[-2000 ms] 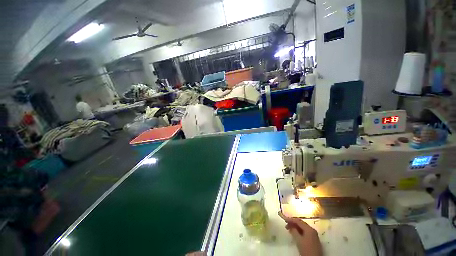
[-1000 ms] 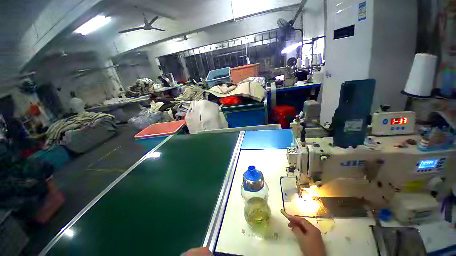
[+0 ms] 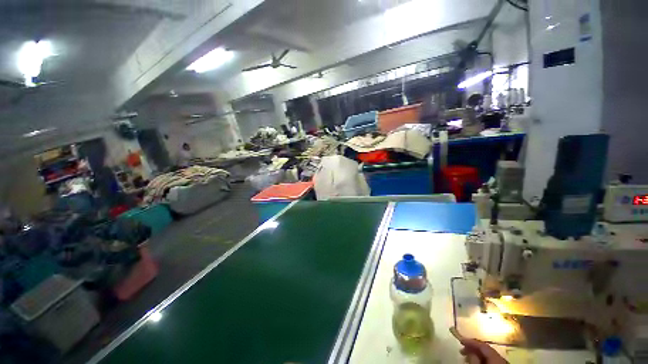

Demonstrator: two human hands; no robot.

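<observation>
A clear drink bottle (image 3: 412,306) with a blue cap and pale yellow-green liquid stands upright on the white sewing table (image 3: 373,313). The cream sewing machine (image 3: 561,266) is at the right, its lamp lighting the needle plate area (image 3: 551,330). My right hand (image 3: 482,350) is cut off by the bottom edge, right of the bottle and just in front of the plate. A thin, pale tip points up-left from it; I cannot tell whether this is a finger or a small held thing. At most a faint sliver of my left hand shows at the bottom edge.
A dark green tabletop (image 3: 284,284) adjoins the white table on the left. A dark blue upright panel (image 3: 574,185) and a control box (image 3: 629,202) with red digits stand at the machine. Fabric heaps (image 3: 188,186), a red bin (image 3: 458,183) and crates (image 3: 57,306) lie beyond.
The view has turned left, so the bottle and machine sit further right and lower. My left hand has dropped almost entirely out of the picture. The bottle remains standing beside my right hand.
</observation>
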